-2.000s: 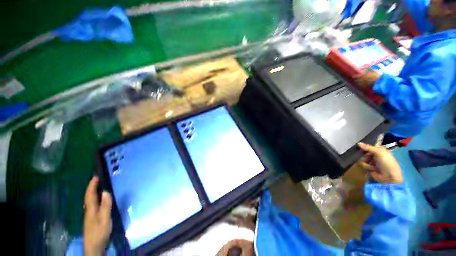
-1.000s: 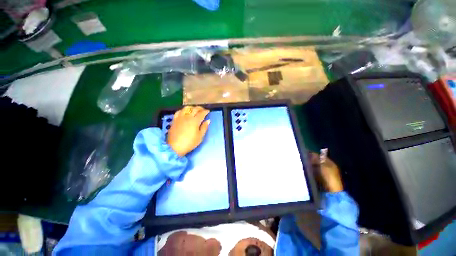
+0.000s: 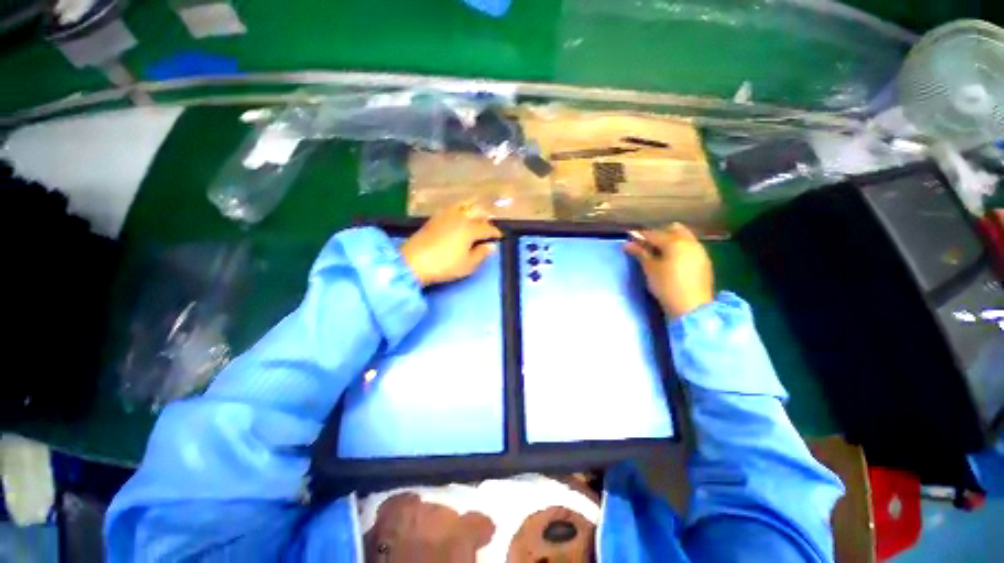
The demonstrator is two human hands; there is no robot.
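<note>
A black foam tray point(image 3: 511, 352) lies in front of me with two glossy pale-blue panels side by side. The right panel point(image 3: 595, 352) shows dark camera dots in its upper left corner. My left hand point(image 3: 449, 247) lies over the upper part of the left panel point(image 3: 440, 374), fingertips near the top of the divider; it hides that panel's camera corner. My right hand point(image 3: 677, 267) is bent over the right panel's upper right corner. A small pale tip shows at its fingertips, too blurred to name. Whether my left fingers hold anything cannot be told.
A brown cardboard sheet point(image 3: 661, 181) with dark strips and a dark grid lies behind the tray. Clear bags point(image 3: 259, 165) lie at the back left, crumpled film point(image 3: 182, 352) at the left. Black tray stacks stand at left point(image 3: 50, 308) and right point(image 3: 870, 297). A fan point(image 3: 963, 83) is back right.
My right hand has moved from the tray's right side up to the right panel's top corner. My left hand has shifted right toward the divider. Earlier, both hands were at the sides of separate trays.
</note>
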